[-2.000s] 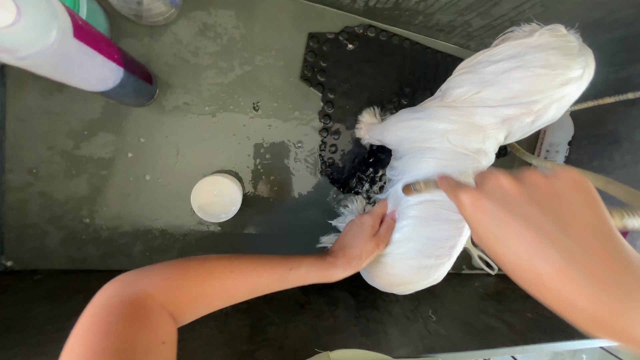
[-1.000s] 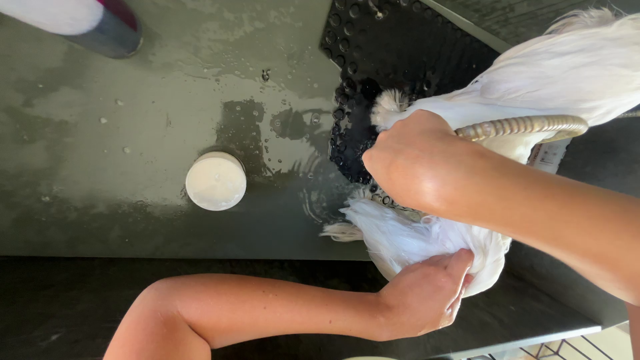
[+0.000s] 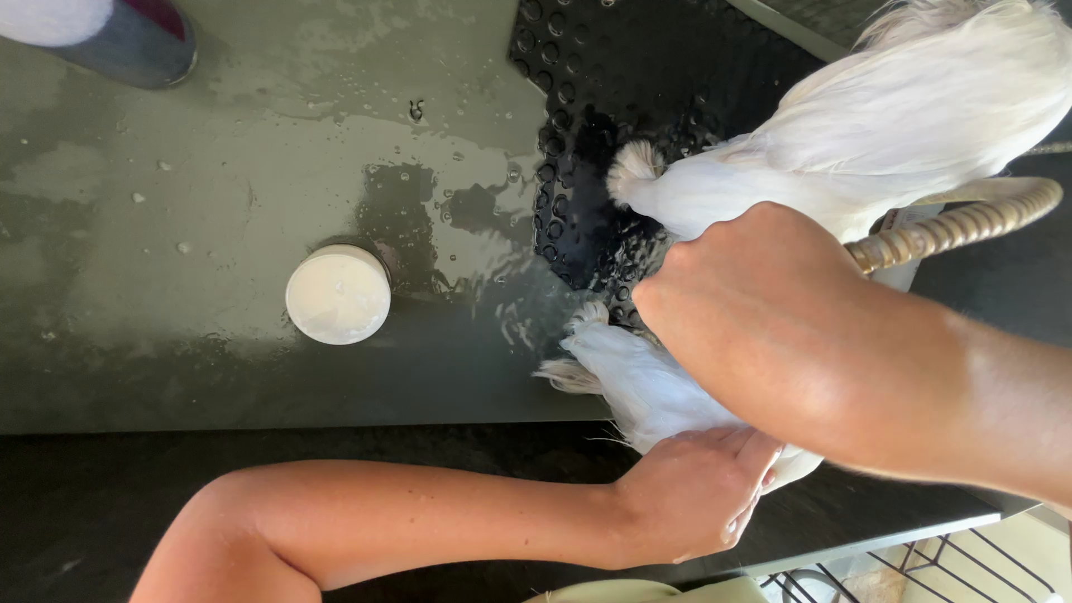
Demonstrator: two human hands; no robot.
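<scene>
A small, wet, long-haired white dog (image 3: 921, 126) stretches from the upper right down under my hands. My left hand (image 3: 695, 494) is around the lower part of its body, fingers curled underneath. Over the dog's middle, my right hand (image 3: 754, 293) is closed on the end of a ribbed hose (image 3: 963, 226), which loops out to the right. That hand hides the hose's tip. Two furry paws point left, and rippling water lies beside them. A black studded rubber mat (image 3: 636, 59) lies under part of the dog.
A round white lid or tub (image 3: 338, 295) stands on the wet grey-green surface (image 3: 209, 368). Part of a bottle (image 3: 142, 42) shows at upper left. Below the basin's edge are a dark ledge (image 3: 377, 444) and a black wire rack (image 3: 913, 561).
Two seconds ago my right hand was farther right, over the dog's back; it is now lower-left of there, by the paws. My left hand has moved along the dog's body. The view has moved closer.
</scene>
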